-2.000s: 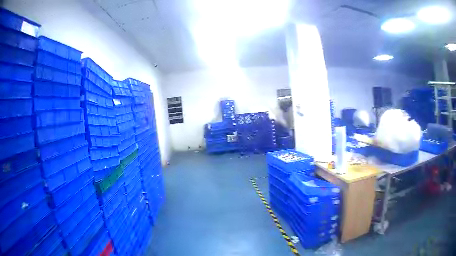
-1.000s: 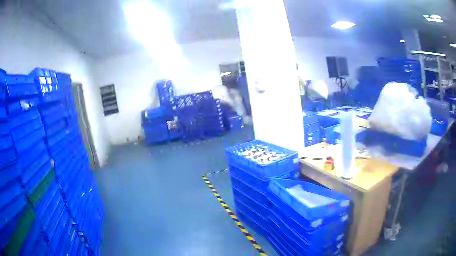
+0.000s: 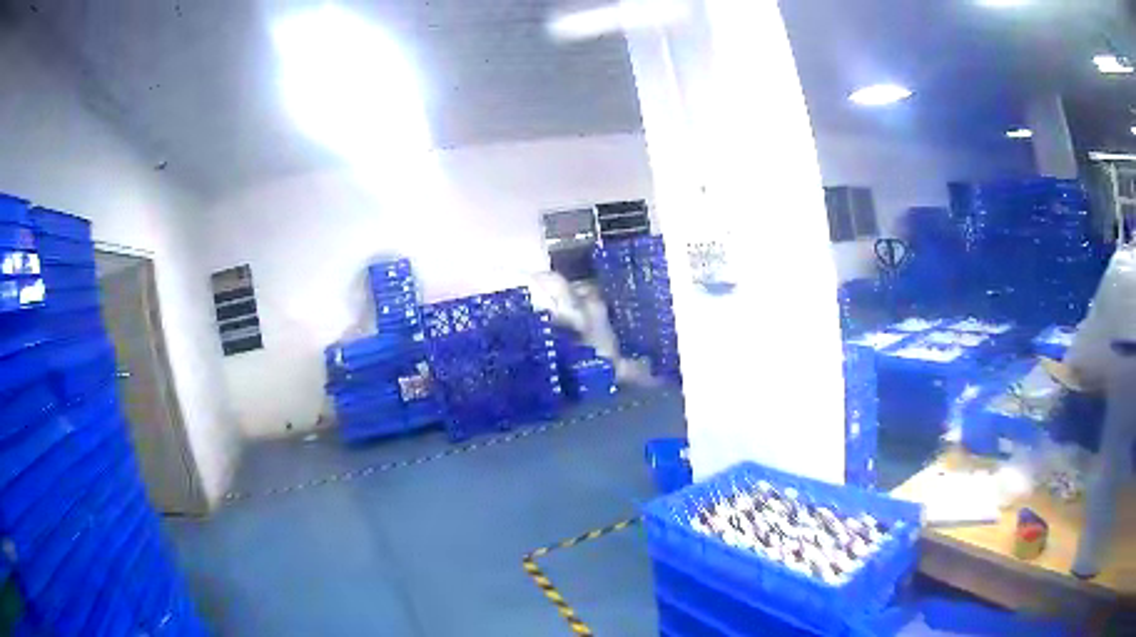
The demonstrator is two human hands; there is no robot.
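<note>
No hand of mine is in the picture. Nearest in front of me, at the lower right, a blue tote [image 3: 660,529] stands on top of a stack. It holds rows of small white and dark parts [image 3: 791,529]. To its right is a wooden table [image 3: 1022,570] with white sheets, a small red-and-yellow item [image 3: 1030,533] and an upright white roll [image 3: 1109,479], cut by the right edge.
A tall stack of blue totes [image 3: 69,436] stands at the left beside a door [image 3: 150,373]. A white pillar [image 3: 754,274] rises behind the near tote. Blue crates [image 3: 492,361] stand by the back wall. Yellow-black tape [image 3: 548,585] marks the floor. More filled totes [image 3: 922,348] are at the right.
The view has moved forward and turned. The near totes, table and pillar appear closer and larger, and much of the left tote stacks has left the view.
</note>
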